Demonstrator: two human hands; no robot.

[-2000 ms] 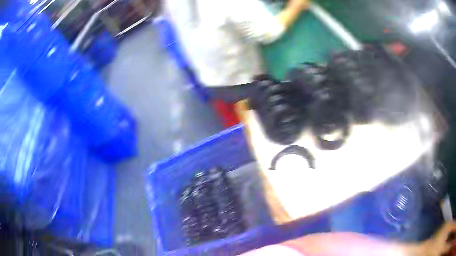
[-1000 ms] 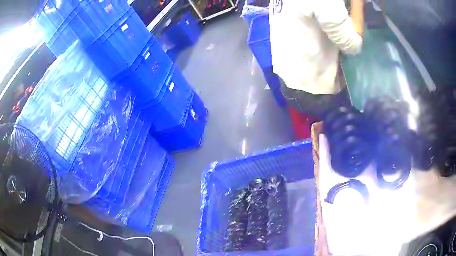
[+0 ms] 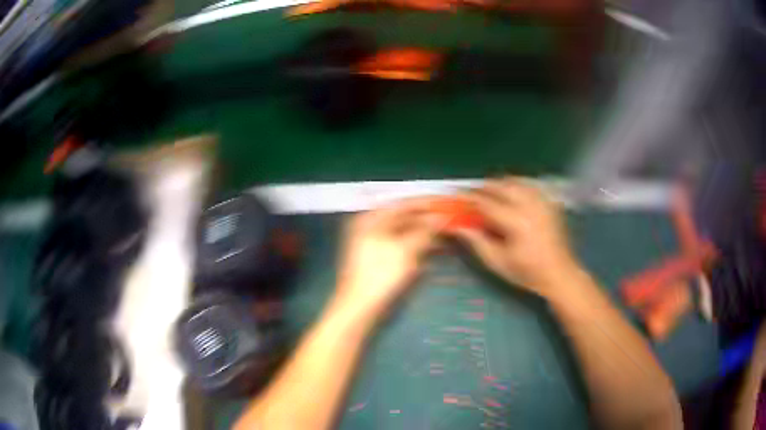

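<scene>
An orange strap (image 3: 453, 213) is held between my two hands above the green bench, near its far white edge. The frame is blurred, so its shape and any part joined to it are unclear. My left hand (image 3: 388, 245) holds its left end, and my right hand (image 3: 516, 231) holds its right side. Two black speaker units (image 3: 233, 231) stand left of my hands, one behind the other, pale rings and logos up. Loose orange straps (image 3: 663, 290) lie crossed at the right.
A white-lined tray (image 3: 160, 294) with stacked black rings (image 3: 80, 277) is at the left. Small orange pieces (image 3: 474, 336) are scattered on the bench. Beyond the white edging, a green conveyor (image 3: 504, 126) carries a dark object with an orange strap (image 3: 399, 63). A dark heap is at far right.
The view has swung from the floor, blue crates and another person to the bench. Both my hands are now in view, holding the orange strap.
</scene>
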